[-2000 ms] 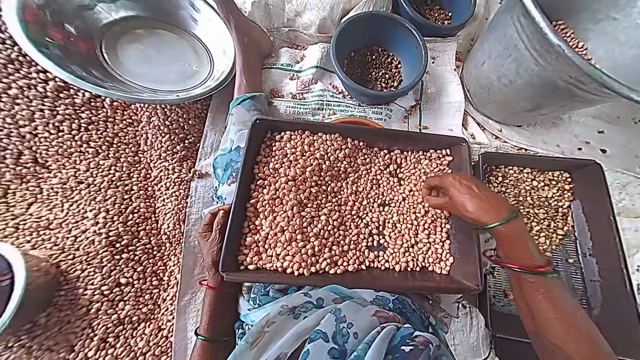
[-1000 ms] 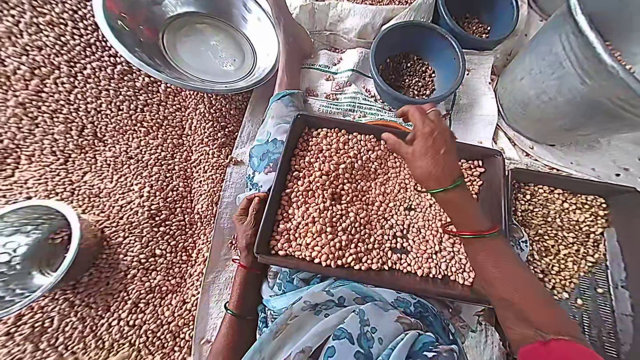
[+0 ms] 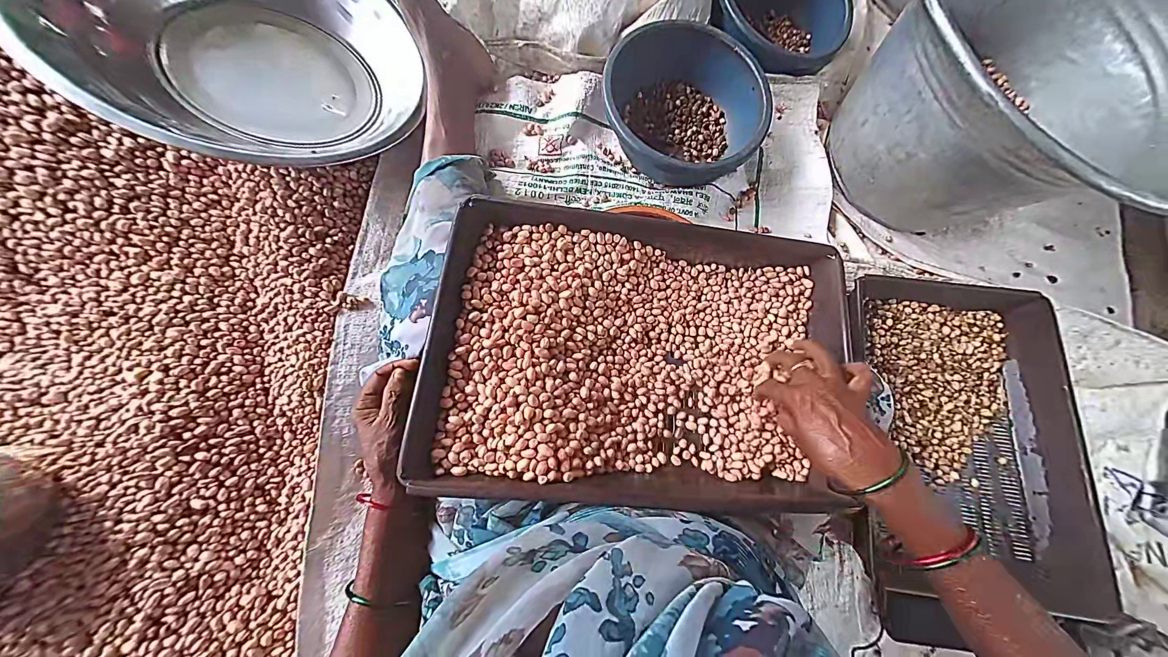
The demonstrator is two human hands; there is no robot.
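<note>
A dark rectangular tray [image 3: 639,493] rests over my lap, spread with many pinkish-tan nuts or beans [image 3: 566,365]. At its left edge, my left hand [image 3: 385,415] grips the rim, with the fingers partly hidden behind it. My right hand [image 3: 826,411] is over the right part of the tray, fingers bent down at the nuts; whether a nut is between the fingertips cannot be told. Dark slots in the tray's floor show through a gap among the nuts.
A second dark tray [image 3: 1049,456] with a slotted floor holds yellowish pieces on the right. Beyond are two blue bowls [image 3: 639,155], a large metal bucket [image 3: 922,155] and a steel basin [image 3: 265,73]. Loose nuts [image 3: 164,347] cover the floor at left; a blurred shape is at the far left edge.
My right hand has moved from the tray's far edge, where it was a second ago, back down to the nuts on the right side. My left hand remains at the left rim.
</note>
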